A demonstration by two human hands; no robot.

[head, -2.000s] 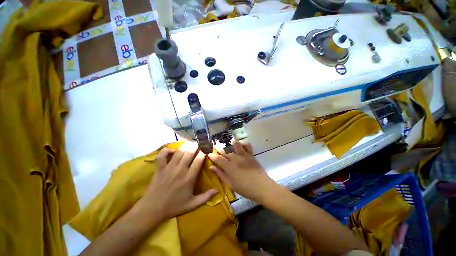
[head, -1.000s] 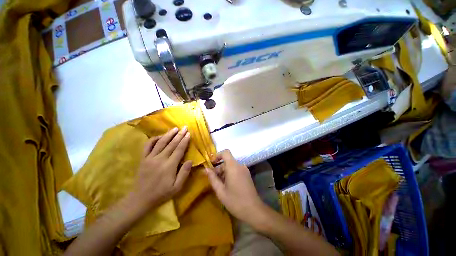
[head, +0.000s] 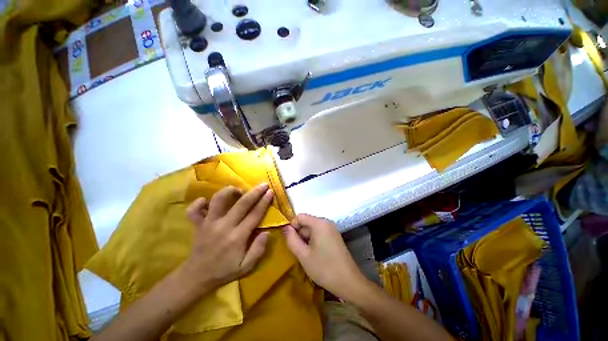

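Observation:
A mustard-yellow garment panel [head: 167, 226] lies on the machine table and over its front edge. A folded yellow piece with a seamed band [head: 279, 190] lies on it, its upper end under the needle area. My left hand [head: 230, 230] lies on the cloth with fingers spread and bent, fingertips beside the band. My right hand [head: 320, 250] pinches the lower end of the band between thumb and fingers. The white sewing machine [head: 360, 60] stands behind; its needle is not clearly visible.
Stacked small yellow pieces [head: 450, 136] lie on the machine bed at the right. A long yellow bundle [head: 40, 200] hangs at the left. A blue crate [head: 563, 280] with yellow pieces is at lower right, with scissors [head: 425, 305] beside it. A taped board [head: 113, 43] is at upper left.
The view has tilted down. Both hands have moved from the needle toward me. My right hand now pinches the band's lower end, and the seamed band shows. My left fingers have bent more.

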